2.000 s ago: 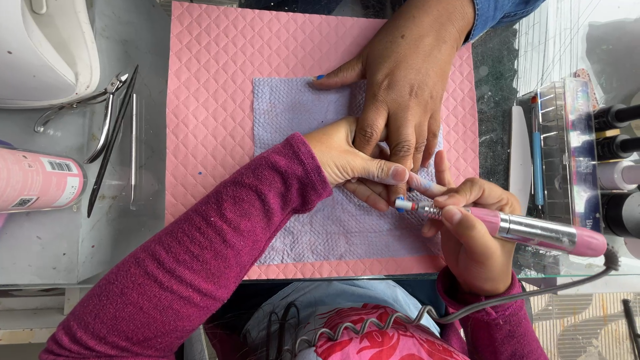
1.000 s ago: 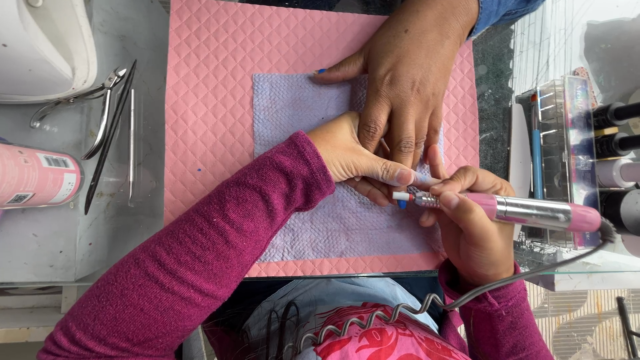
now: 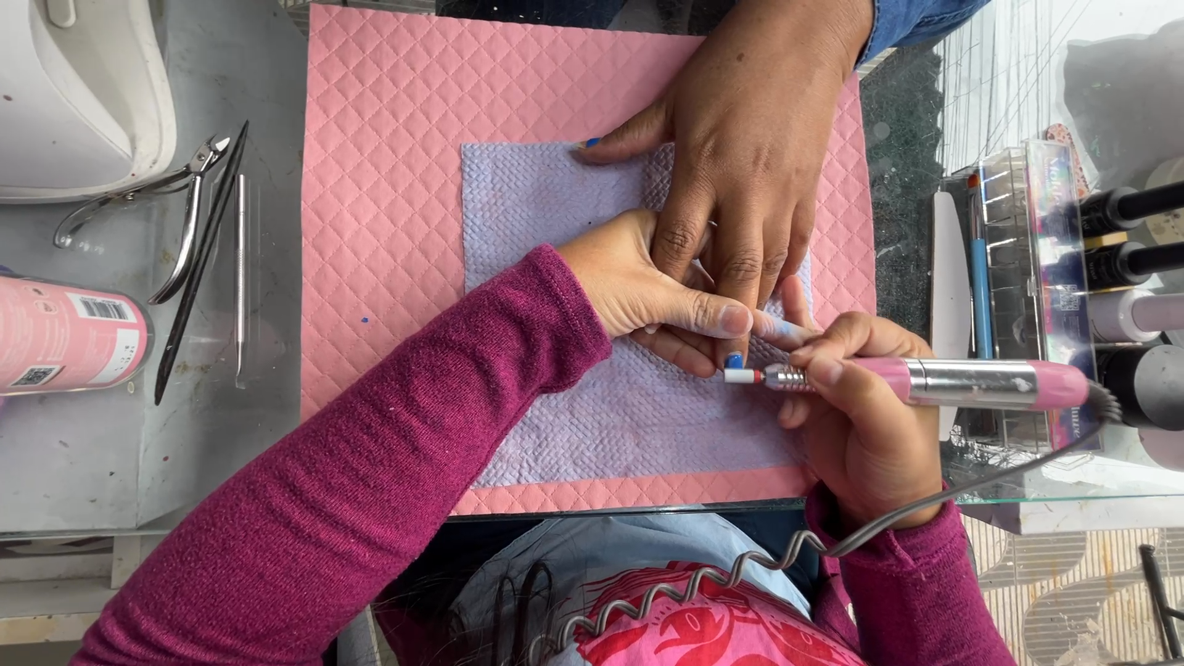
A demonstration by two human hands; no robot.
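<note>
My left hand [image 3: 661,296] holds a finger of another person's hand [image 3: 754,139], its thumb across that finger near the tip. Blue polish shows on the held fingertip [image 3: 734,360] and on the person's thumbnail [image 3: 592,142]. In my right hand [image 3: 865,416] is a pink and silver electric nail drill [image 3: 971,382], its white bit [image 3: 743,376] at the edge of the blue nail; whether they touch is unclear. Beneath the hands lies a lilac textured towel [image 3: 592,435] on a pink quilted mat [image 3: 388,185].
To the left lie cuticle nippers [image 3: 191,222], black tweezers [image 3: 199,268], a metal cuticle pusher [image 3: 240,277] and a pink bottle [image 3: 74,333]. At right are a nail file [image 3: 948,277], a blue brush [image 3: 980,296], a clear case [image 3: 1017,231] and several bottles [image 3: 1119,264]. The drill's coiled cord [image 3: 731,578] crosses my lap.
The drill and its bit have shifted slightly to the left across the held fingertip, and the drill lies more level than two seconds ago. My left hand keeps its hold.
</note>
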